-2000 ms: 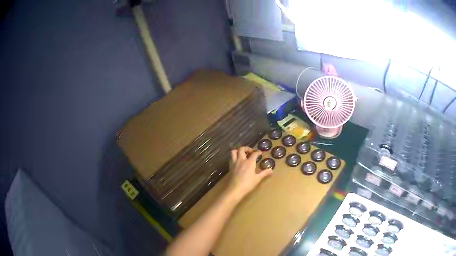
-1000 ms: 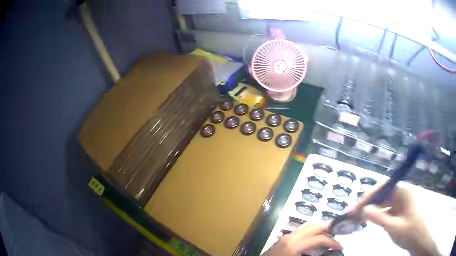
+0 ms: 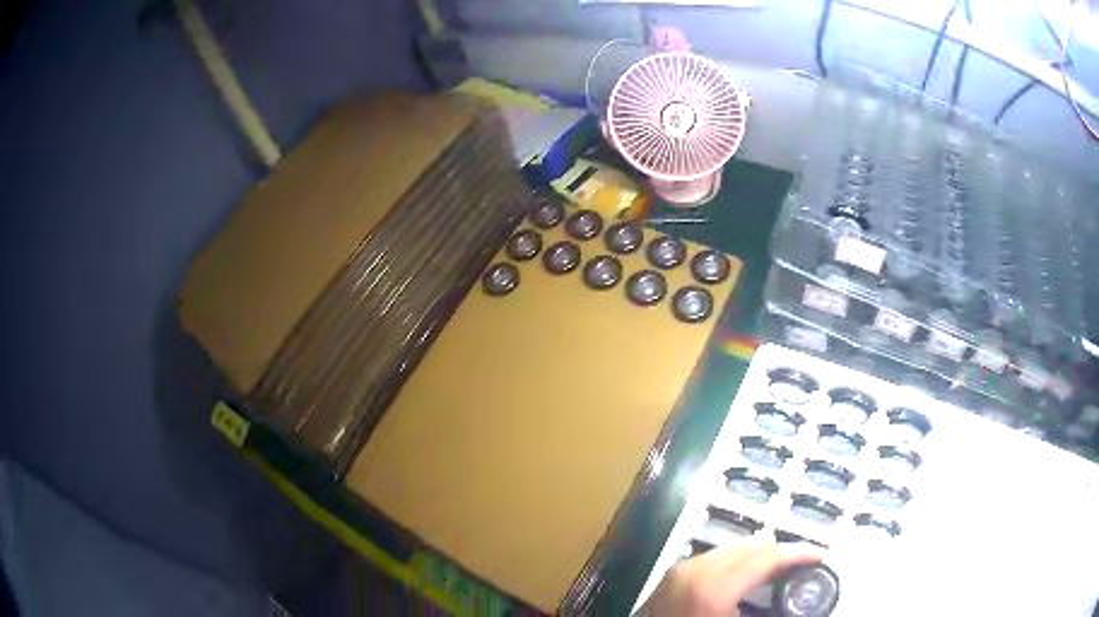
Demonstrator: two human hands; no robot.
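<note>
My left hand (image 3: 729, 581) is at the bottom edge, partly cut off, over the white parts tray (image 3: 1000, 530). Its fingers hold a round component (image 3: 807, 591) with a black rim and silvery centre. My right hand is not in view. Several like components sit in rows of pockets in the tray. More round components (image 3: 600, 271) lie in rows at the far end of the tan cardboard sheet (image 3: 518, 422). The wired hand tool is not in view.
Stacked cardboard layers (image 3: 374, 301) stand left of the sheet. A pink desk fan (image 3: 677, 118), a yellow-and-blue packet (image 3: 597, 191) and a thin rod (image 3: 677, 221) are behind it. Clear plastic blister trays (image 3: 940, 241) are stacked at the right. Yellow tape (image 3: 325, 518) edges the green mat.
My left hand went from the cardboard to the white tray and now holds a component. My right hand, with the dark-blue tool one second ago, has left the picture. The view has shifted.
</note>
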